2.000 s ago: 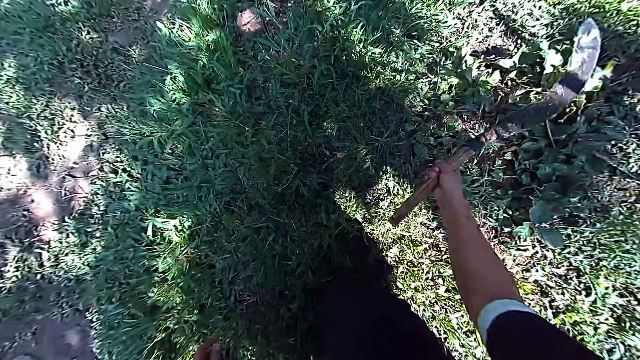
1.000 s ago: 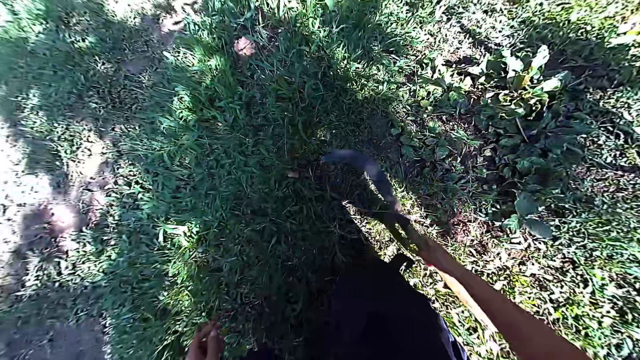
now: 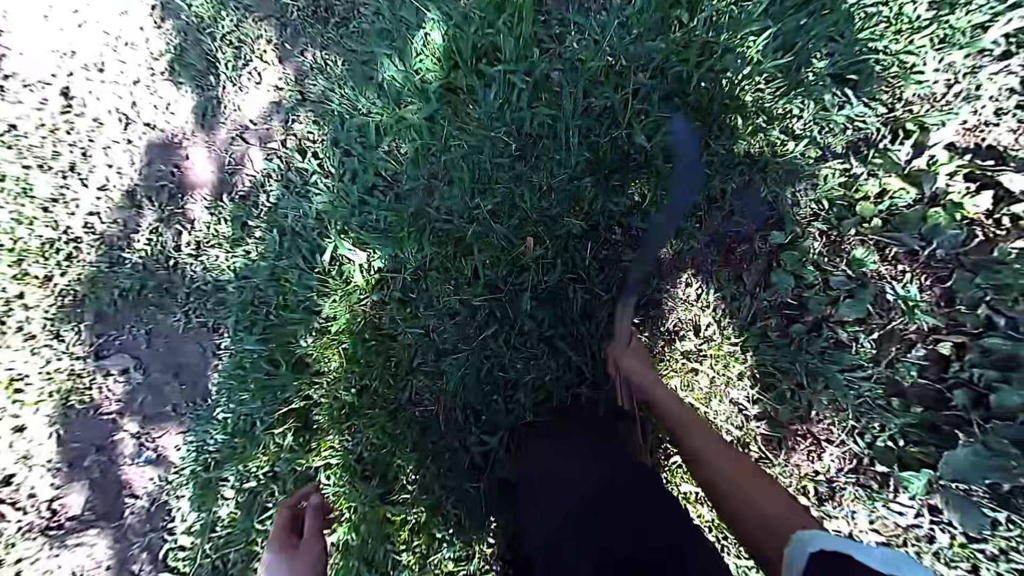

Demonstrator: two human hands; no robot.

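My right hand (image 3: pixel 632 364) is closed around the wooden handle of a long curved blade, which looks like a machete (image 3: pixel 670 204). The blade is blurred and points up and away over the shaded grass (image 3: pixel 496 280). The lower end of the handle shows below my fist. My left hand (image 3: pixel 300 532) is at the bottom edge, left of the middle, low over the grass, with its fingers curled. Nothing can be made out in it.
Broad-leaved weeds (image 3: pixel 856 280) grow on the right. Bare, sunlit dirt (image 3: pixel 152 360) lies along the left. My dark-clothed leg (image 3: pixel 600 496) fills the bottom middle. A small brown leaf (image 3: pixel 529 246) lies in the grass.
The blade and my right hand have swung from the weeds on the right to the middle of the view. My left hand has come further into view.
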